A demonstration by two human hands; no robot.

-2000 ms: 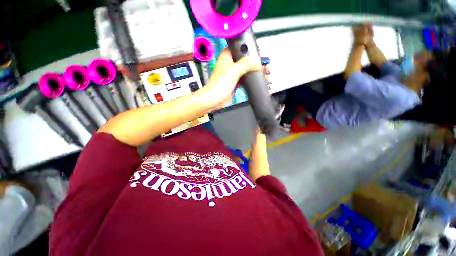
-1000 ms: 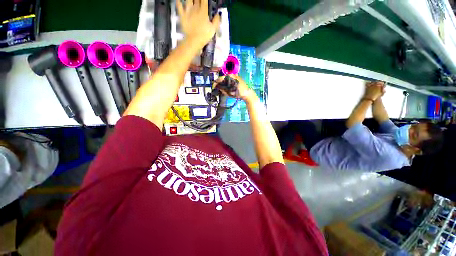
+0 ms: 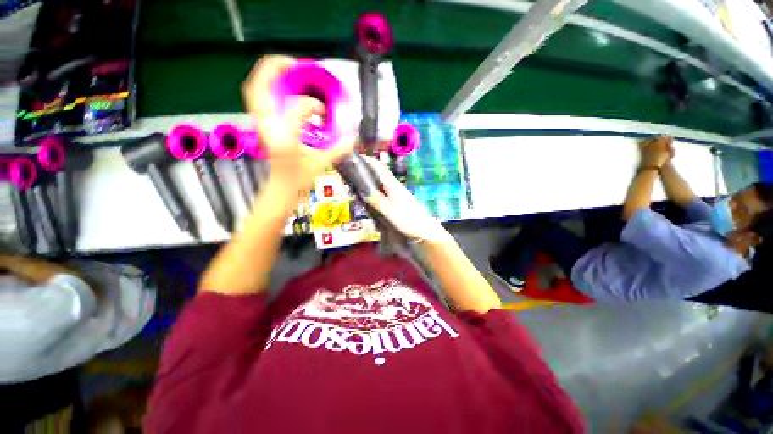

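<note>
My left hand is closed around the head of a dark grey hair dryer, by its magenta ring; both are motion-blurred. My right hand is on the dryer's handle, which slants down towards my shirt. The dryer is held above the testers, which show yellow and red spots and are partly covered by my arms and the handle. A second dryer lies on the white tray behind, ring end away from me. The power cord and plug cannot be made out.
Several dryers lie in a row on the white bench edge at left. A blue-green mat and a magenta ring are right of the testers. A dark display tray is on the green belt. A seated person is at right, another at left.
My left hand has left the dryers on the tray and now grips a raised dryer's head. My right hand has moved from the dark cords onto its handle. The view has shifted, showing more bench at left.
</note>
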